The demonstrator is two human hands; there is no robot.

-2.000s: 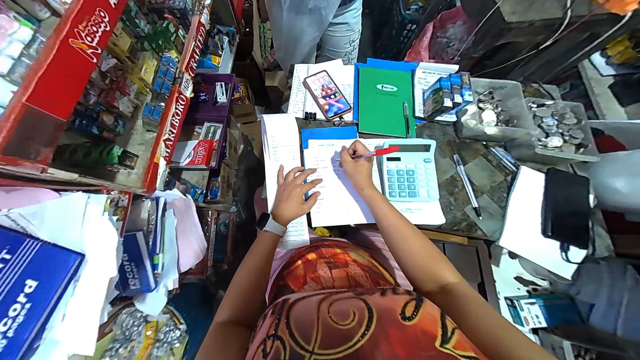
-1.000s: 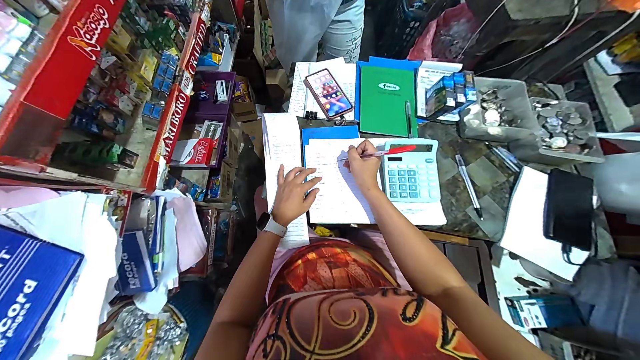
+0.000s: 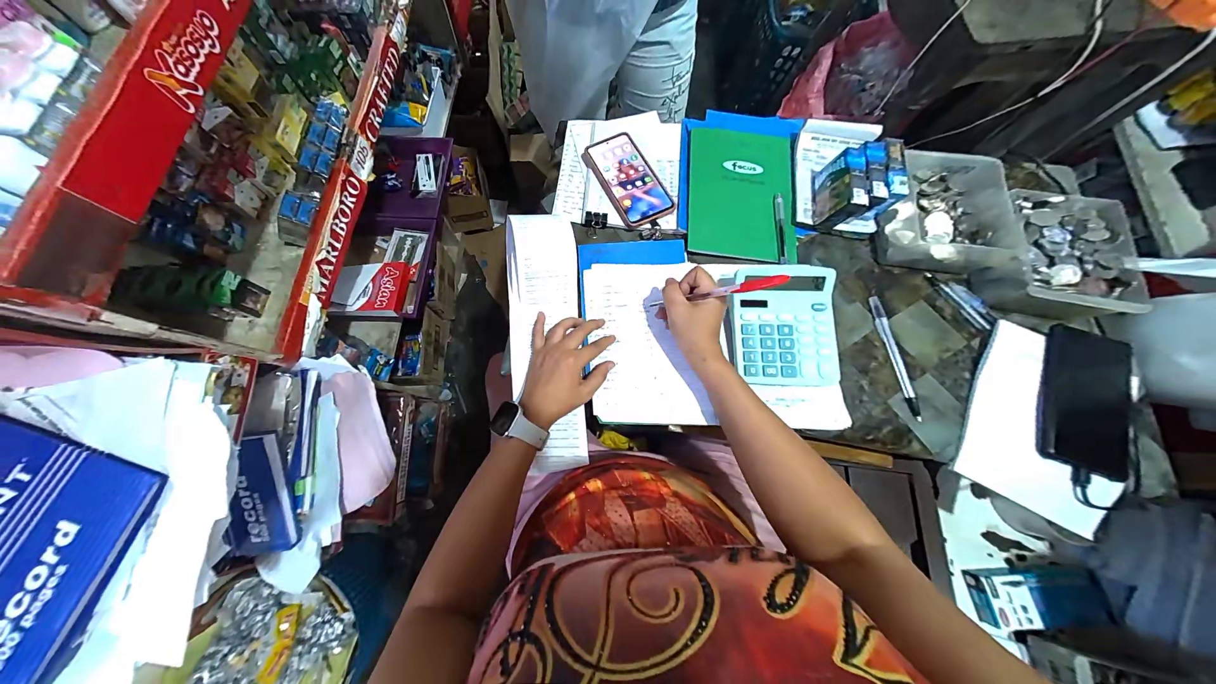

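Observation:
My right hand [image 3: 695, 313] grips a red pen [image 3: 746, 288], its tip against the written sheet of paper [image 3: 646, 380]. Fingers spread, my left hand [image 3: 562, 372] rests flat across the left edge of that sheet and a long paper list [image 3: 543, 247]; a smartwatch [image 3: 518, 425] is on the wrist. Just right of my right hand lies a light blue calculator [image 3: 784, 328], on more white paper. Beyond the sheet are a lit smartphone [image 3: 630, 180] and a green notebook [image 3: 741, 190] with a pen [image 3: 781, 228] on it.
Two plastic tubs of coins [image 3: 950, 247] [image 3: 1083, 294] stand at the right, near small blue boxes [image 3: 860, 180]. A pen [image 3: 894, 356] and a black device [image 3: 1085, 404] lie nearer. Shelves of packets [image 3: 323, 275] and blue record books [image 3: 71, 532] flank the left. A person's legs [image 3: 655, 66] show beyond the table.
My right hand has shifted slightly over the sheet with the red pen still in it. My left hand stays in about the same place.

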